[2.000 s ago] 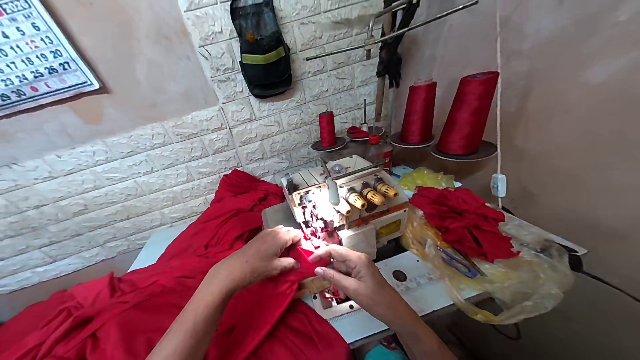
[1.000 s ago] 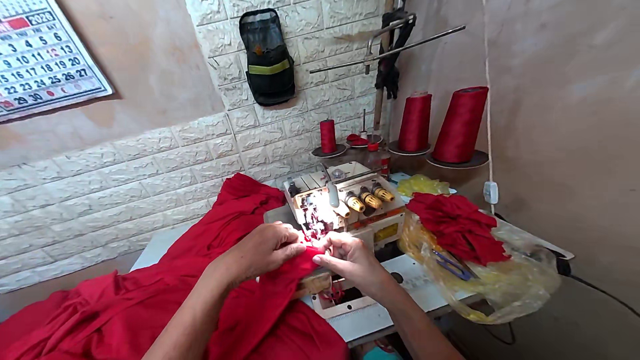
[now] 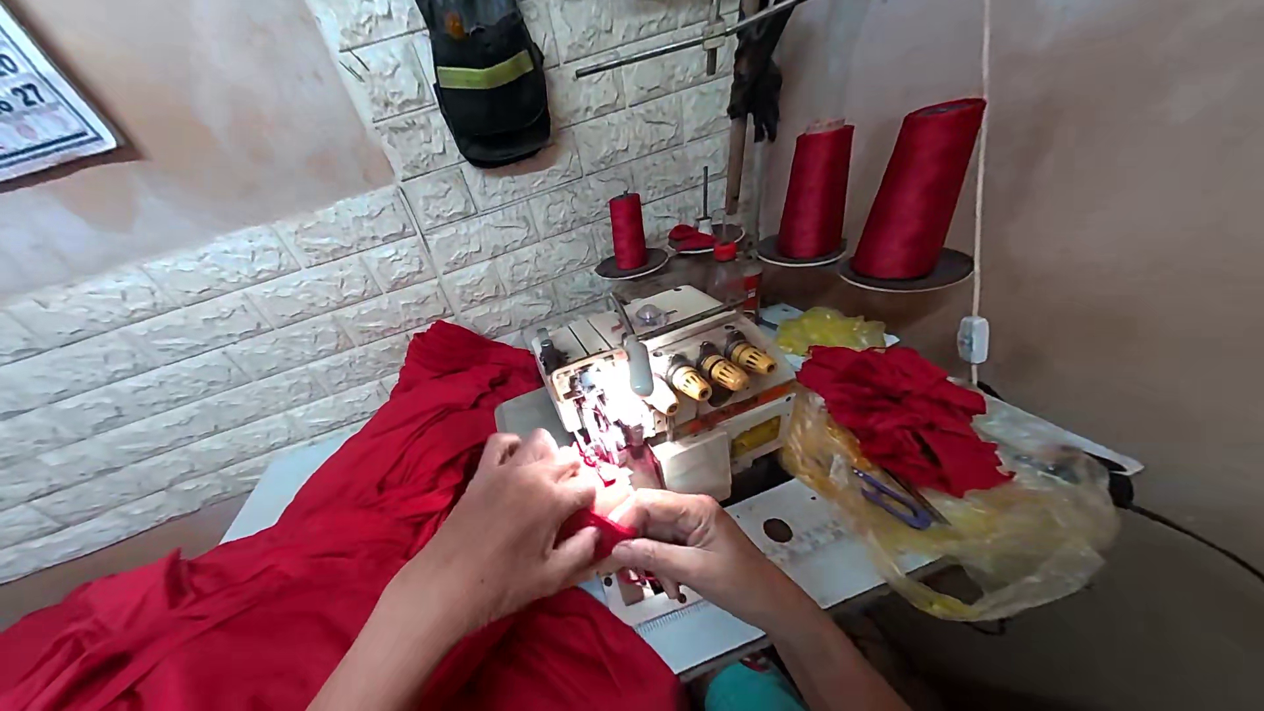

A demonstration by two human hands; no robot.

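Observation:
Red fabric [image 3: 286,583] spreads over the left of the table and up to an overlock sewing machine [image 3: 671,355], whose lamp shines on the needle area. My left hand [image 3: 513,523] pinches a fold of this fabric between thumb and fingers, just in front of the needle area. Close against it on the right, my right hand [image 3: 691,548] grips the same fold by thumb and forefinger. The fingertips nearly meet. The presser foot is hard to make out in the glare and behind the fingers.
Red thread cones [image 3: 918,197] stand on discs behind the machine. To its right, a plastic bag [image 3: 1037,533] lies beneath red cloth pieces [image 3: 899,415] and purple-handled snips [image 3: 894,501]. A bottle with a red cap [image 3: 726,272] stands behind. A black pouch [image 3: 494,89] hangs on the wall.
Both hands remain close together at the front of the machine, with the red fabric between their fingers. The view has shifted somewhat.

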